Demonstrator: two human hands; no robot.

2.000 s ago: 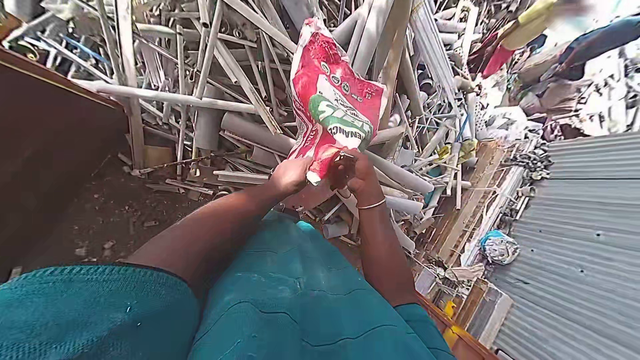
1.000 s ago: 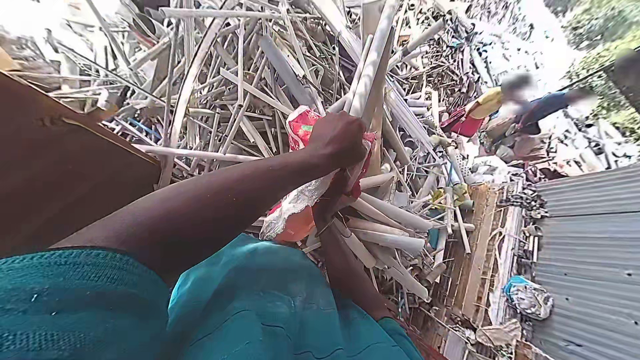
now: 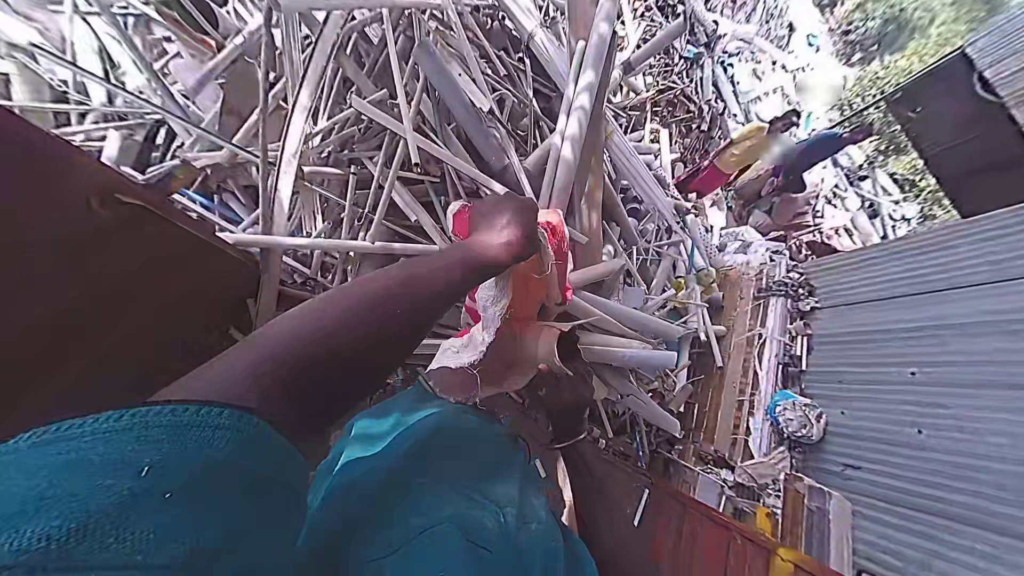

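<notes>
My left hand is closed in a fist on the far part of a red and white woven plastic sack, in front of my body. Part of the sack is turned toward me and shows an orange-tan surface. My right hand, in shade and with a band on the wrist, grips the sack's near right edge; its fingertips are hard to make out. Small white slivers show against the rusty surface below my right wrist. What the sack holds is hidden.
A tangled heap of pale pipes and strips lies ahead. A brown metal panel is at left, corrugated sheeting at right, with a bundled bag beside it. Two other people are farther off at upper right.
Two seconds ago both hands held the sack at its near end, its printed face spread out ahead. My left hand has since moved to its far part, and the sack is now bunched and folded.
</notes>
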